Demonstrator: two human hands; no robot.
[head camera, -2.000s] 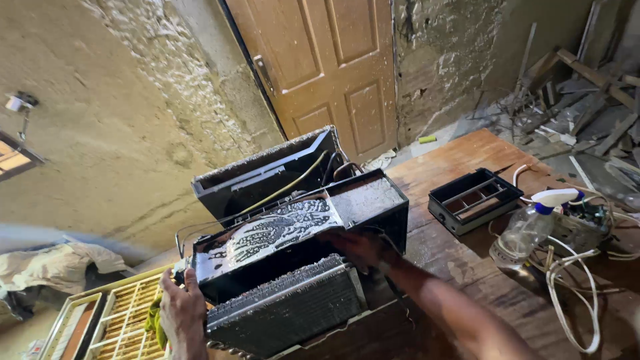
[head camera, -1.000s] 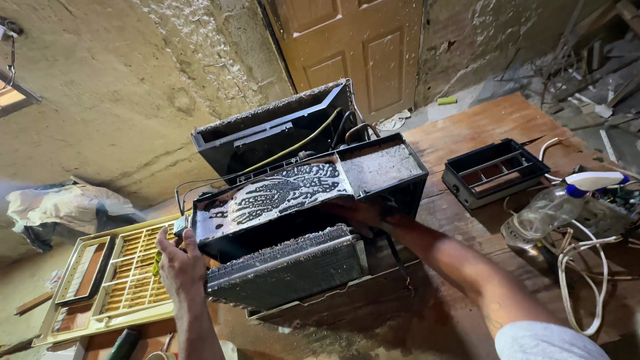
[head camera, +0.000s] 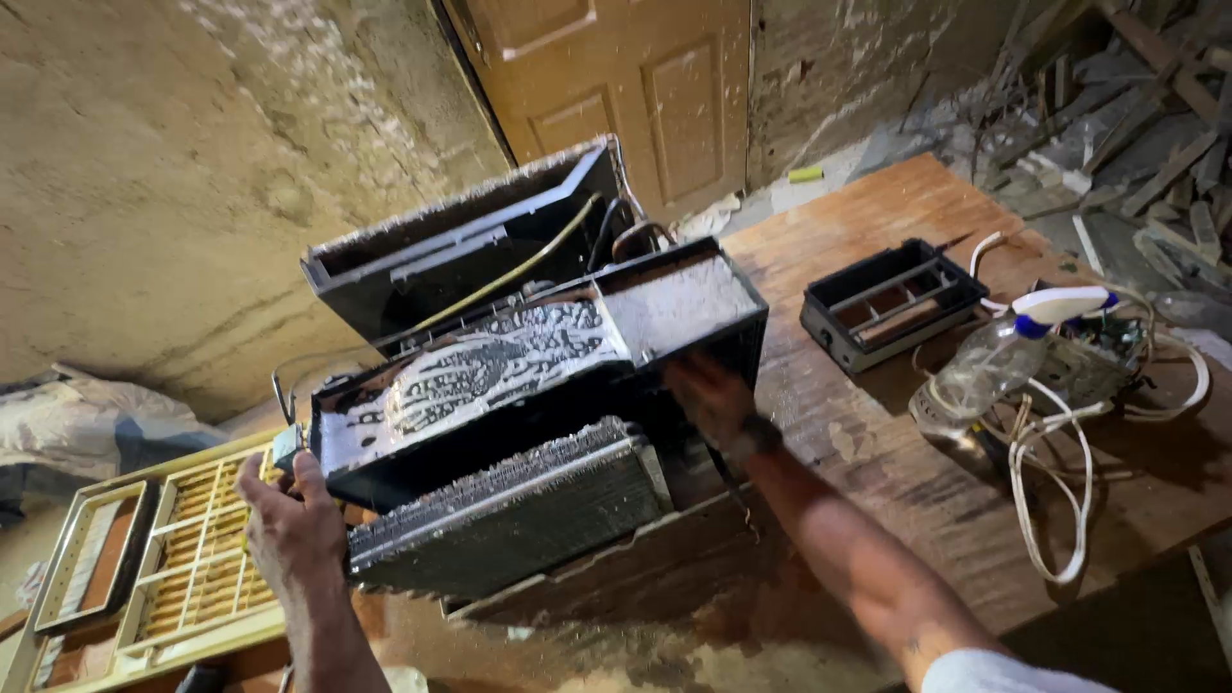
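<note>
A partly dismantled window air conditioner stands on a wooden table, its black inner housing (head camera: 481, 375) wet and foamy on top. My left hand (head camera: 298, 525) is at the housing's left end, thumb and fingers around its corner by a small pale block (head camera: 289, 448). At the right end my right hand (head camera: 712, 399) lies against the dark side under the foamy top; it is blurred and its fingertips are partly in shadow. A finned coil (head camera: 520, 520) stands in front of the housing. Behind it rises another dark panel (head camera: 462, 231) with a dirty edge, beside a yellowish tube (head camera: 520, 269).
A cream front grille (head camera: 197, 568) lies at the left. On the wooden table (head camera: 818, 472), to the right, are a black open frame (head camera: 890, 298), a clear spray bottle (head camera: 982, 366) and coiled white cable (head camera: 1083, 491) beside a circuit board. Wood scraps lie beyond, and a door stands behind.
My right hand, deeper under the housing's front edge a second ago, now shows more at its right end. My left hand stays at the left end. The view has shifted.
</note>
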